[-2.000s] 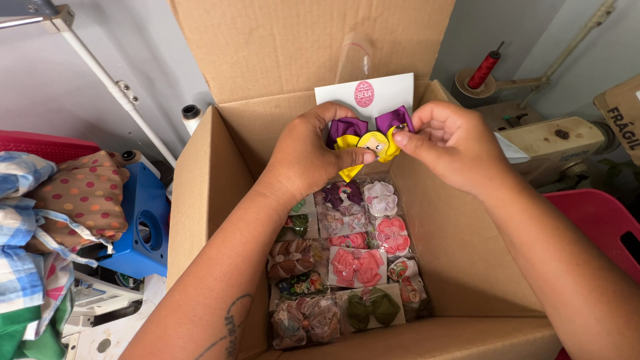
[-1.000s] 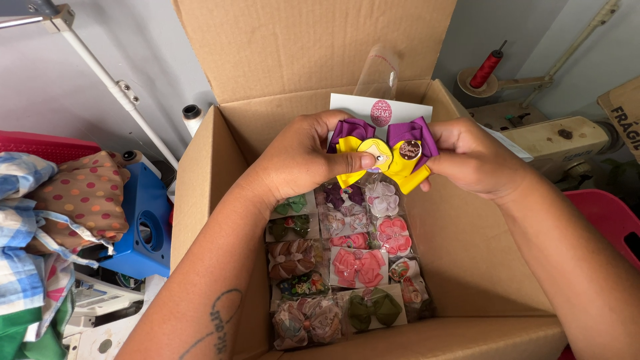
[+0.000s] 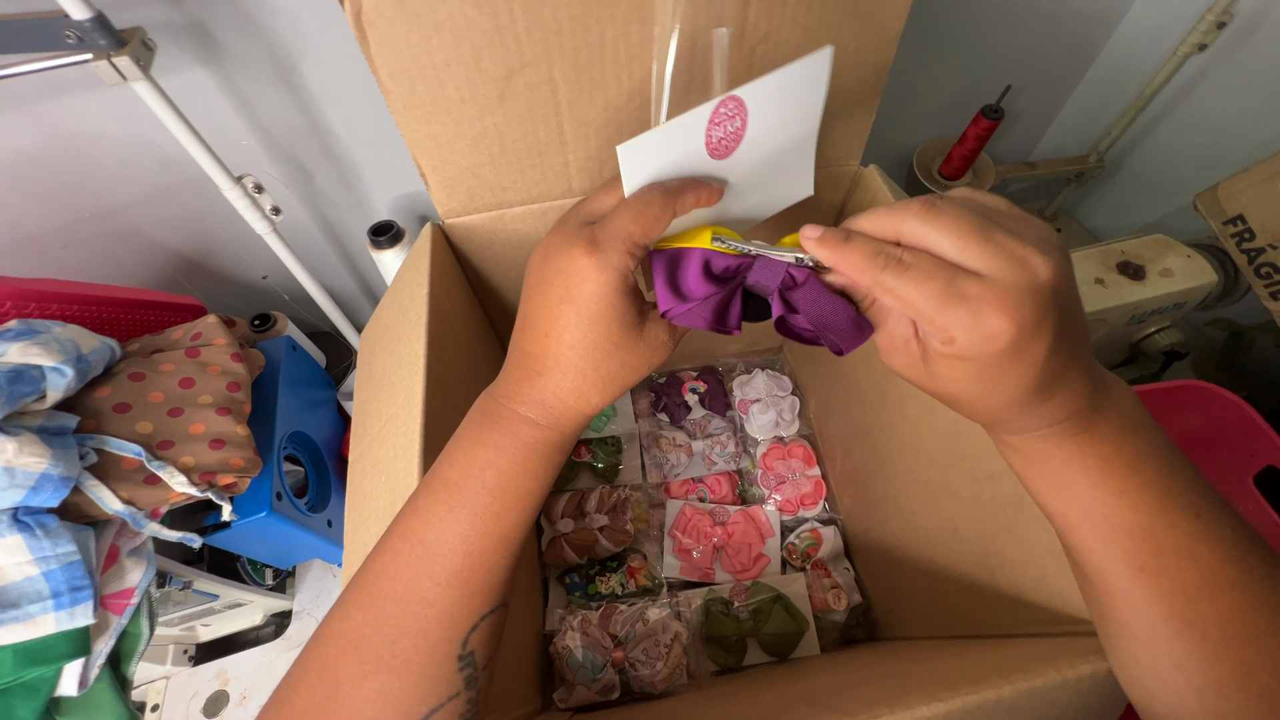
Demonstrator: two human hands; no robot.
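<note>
Above the open cardboard box [image 3: 950, 520], both hands hold a purple and yellow ribbon bow [image 3: 705, 290], its back turned up so that a metal hair clip [image 3: 765, 250] shows. My left hand [image 3: 600, 290] grips the bow's left side and also a white card [image 3: 770, 150] with a pink oval mark. The fingertips of my right hand [image 3: 960, 300] pinch the clip's right end. A clear plastic sleeve [image 3: 690, 60] rises behind the card. Down in the box lie packaged bows, among them a coral pink one [image 3: 722, 540], an olive green one [image 3: 755, 625] and a white flower-shaped one [image 3: 766, 403].
Dotted brown fabric [image 3: 175, 400] and blue checked cloth [image 3: 40, 560] lie at the left, beside a blue part [image 3: 290, 450]. A red thread cone [image 3: 970, 145] and a sewing machine [image 3: 1140, 285] stand behind right. The box's raised flap [image 3: 560, 100] bounds the back.
The bow has been turned over, from its yellow decorated front to its purple back with the clip. The card has tilted and now rises higher above my left hand.
</note>
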